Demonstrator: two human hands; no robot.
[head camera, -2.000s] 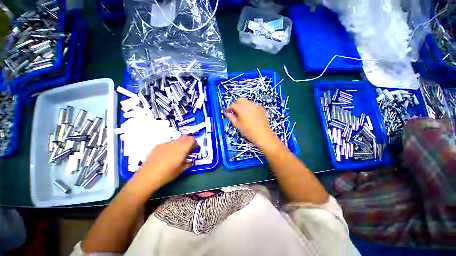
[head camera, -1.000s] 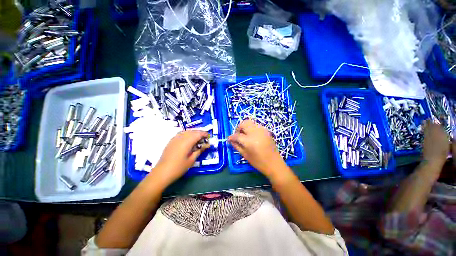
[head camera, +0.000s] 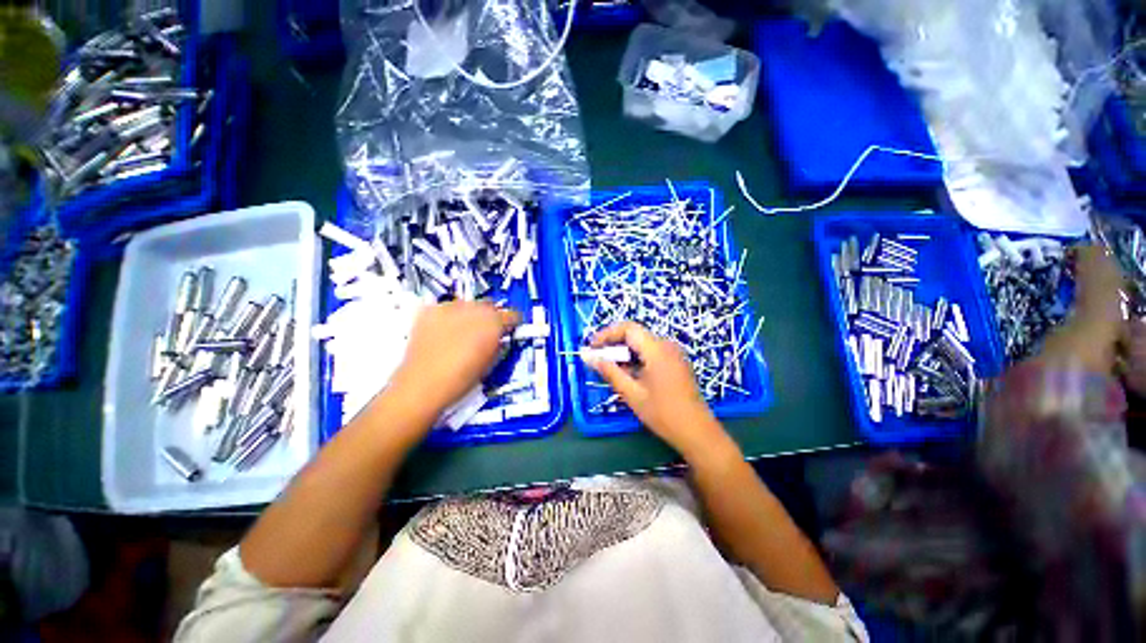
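Observation:
My right hand (head camera: 654, 384) is over the near left part of the middle blue tray (head camera: 758, 392), its fingers shut on a short white sleeve (head camera: 608, 356). Thin rods (head camera: 660, 270) lie tangled in that tray. My left hand (head camera: 460, 345) reaches into the left blue tray (head camera: 554, 421); its fingertips are at the silver tubes, and whether they hold one cannot be told. White sleeves (head camera: 372, 333) are heaped at the near left of this tray, with silver metal tubes (head camera: 440, 251) behind them.
A white tub (head camera: 116, 415) with silver pieces stands at left. A clear bag (head camera: 459, 113) covers the left tray's back. A translucent box (head camera: 689, 113) and white cord (head camera: 817, 201) lie behind. Another blue tray (head camera: 829, 251) stands at right; another person's arm (head camera: 1091, 308) is beyond it.
My hands, together over the gap between the trays a second ago, are apart. My left hand has moved back toward the silver tubes. A white sleeve now shows in my right hand.

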